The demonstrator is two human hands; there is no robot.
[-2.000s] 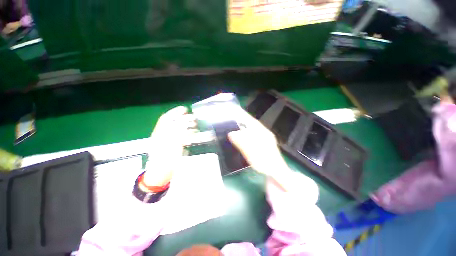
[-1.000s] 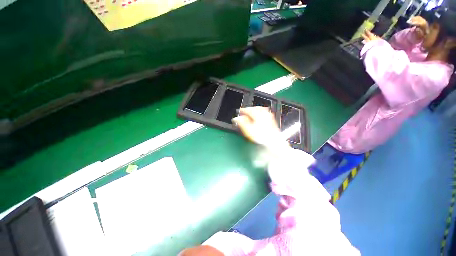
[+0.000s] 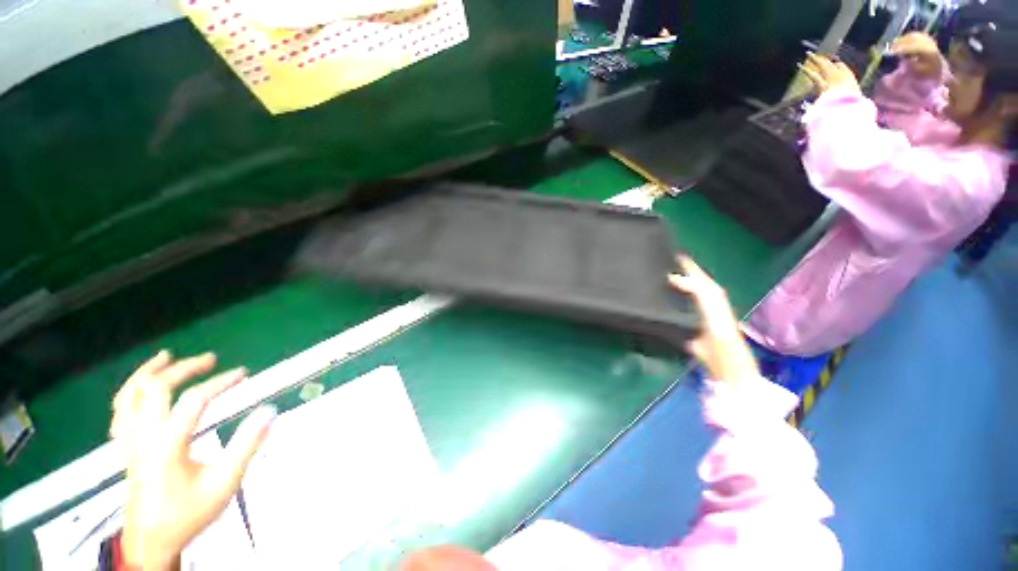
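A long black phone tray (image 3: 502,245) with pockets, blurred by motion, is over the green belt, on top of where the tray of phones was. Its pockets show no phones that I can make out. My right hand (image 3: 709,318) is at the tray's right end, fingers on its edge. My left hand (image 3: 184,452) is at the lower left with its fingers spread and nothing in it. White paper sheets (image 3: 335,468) lie on the green bench beside my left hand.
A white rail (image 3: 335,355) runs between bench and belt. A small phone-like piece (image 3: 16,433) lies on the far left. A worker in a pink smock (image 3: 882,201) is at the right, near dark trays (image 3: 759,184). A yellow sheet (image 3: 335,50) hangs above.
The black tray now covers the phone-filled tray. My right hand moved from over the phones to the tray's right end. My left hand came into view, and the black tray at the lower left is gone.
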